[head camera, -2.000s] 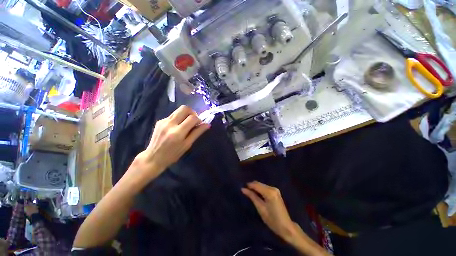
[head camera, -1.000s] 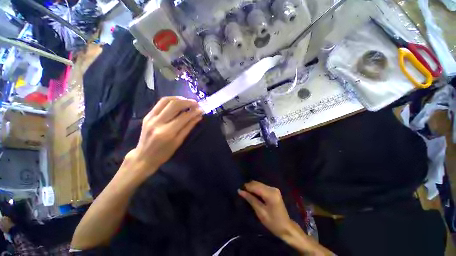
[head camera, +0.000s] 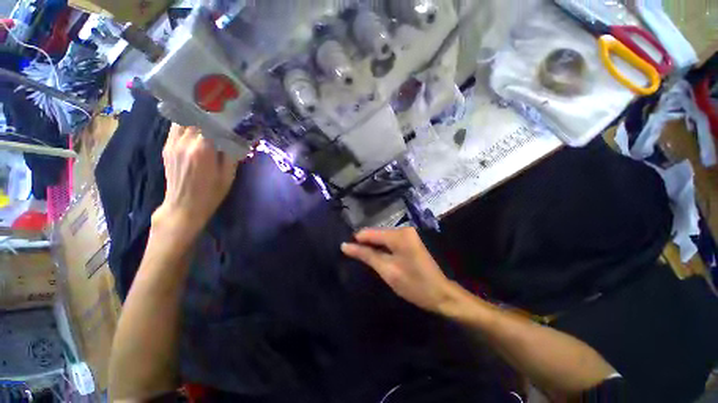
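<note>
Black cloth (head camera: 268, 291) spreads from the left of the sewing machine down over the lap. My left hand (head camera: 193, 173) is on the cloth at the left of the pale machine head (head camera: 185, 83). Its fingers are bent and the tips are partly hidden at the head's lower edge, so its grip is unclear. My right hand (head camera: 401, 264) pinches the cloth's edge between thumb and fingers, just below the machine bed. The brightly lit needle area (head camera: 287, 165) lies between the hands, with cloth running up to it.
Scissors with orange-yellow and red loops (head camera: 630, 67) and a tape roll (head camera: 563, 71) on a clear plastic bag lie on the right of the table. A dark cloth bundle (head camera: 559, 228) is right of the lap. White scraps (head camera: 683, 208) hang at the right edge. Cardboard (head camera: 86, 260) stands left.
My left hand has left the white strip by the needle and moved left and up beside the machine head. My right hand has moved up towards the bed. The view has shifted.
</note>
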